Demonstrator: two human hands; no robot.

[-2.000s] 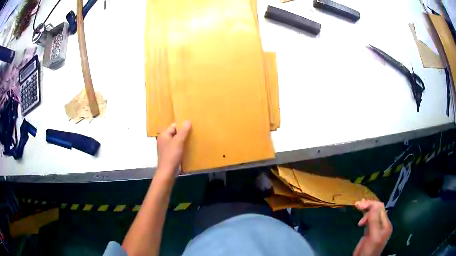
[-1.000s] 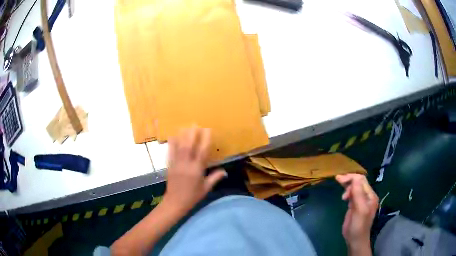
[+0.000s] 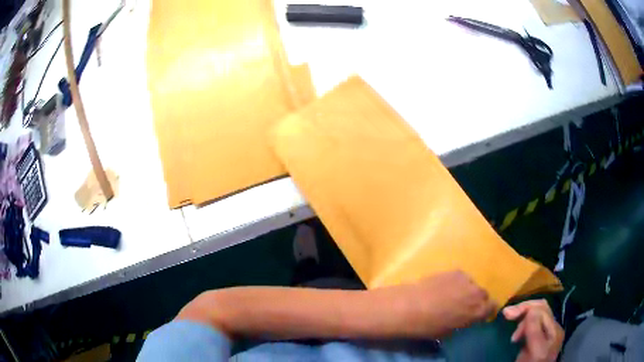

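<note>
A long orange-brown card pattern (image 3: 381, 177) slants from the table over its front edge, down to my hands. My left hand (image 3: 455, 304) reaches across my body and is closed on its lower end. My right hand (image 3: 538, 327) is just beside that end, fingers curled; what it pinches is hidden or too small to tell. Folded brown card edges of the pattern bundle (image 3: 540, 279) show by my right hand, mostly covered. A stack of orange-brown patterns (image 3: 219, 106) lies on the table at centre left.
The white table (image 3: 395, 42) bears a dark bar weight (image 3: 325, 14), shears (image 3: 512, 39) at right, and a wooden strip (image 3: 83, 120), card scrap (image 3: 90, 192), navy folded strip (image 3: 90, 237) and calculator (image 3: 31, 182) at left. A foot (image 3: 305, 244) shows below the table edge.
My left hand has moved from the stack across to the right. The top pattern has come off the stack and now slants over the table edge, covering most of the bundle. The view has shifted.
</note>
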